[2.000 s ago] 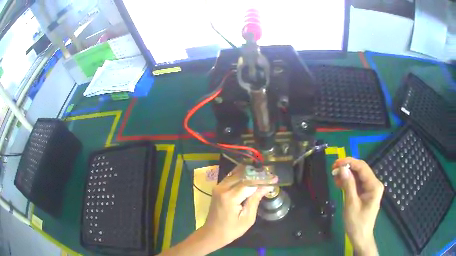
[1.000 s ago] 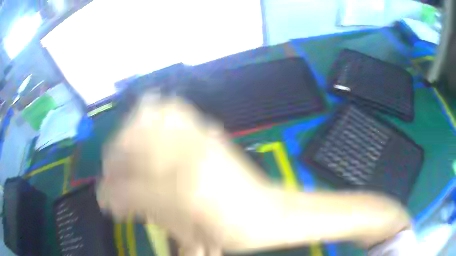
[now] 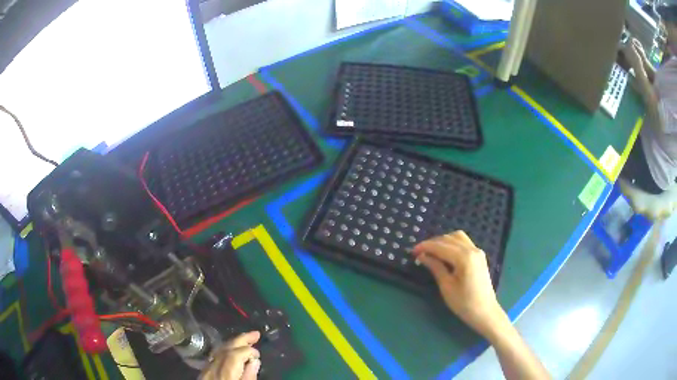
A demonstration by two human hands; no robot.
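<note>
My right hand is over the lower edge of the parts tray, thumb and finger together at a small pale part. The tray holds rows of shiny round parts, with its right side bare of them. My left hand is at the bottom edge, partly cut off, beside the fixture; its fingers are curled and I cannot tell if they hold anything. The black toggle-clamp fixture is at left. Its ribbed red handle points down toward me. The metal head sits over the silvery seat.
A black tray lies behind the fixture. Another black tray lies at the back, with a few parts in its left column. A monitor stands at left. A brown panel and a seated person are at right.
The view has swung right. The red handle has come down from upright. My right hand has moved from beside the fixture, across it, to the parts tray. My left hand has left the fixture head.
</note>
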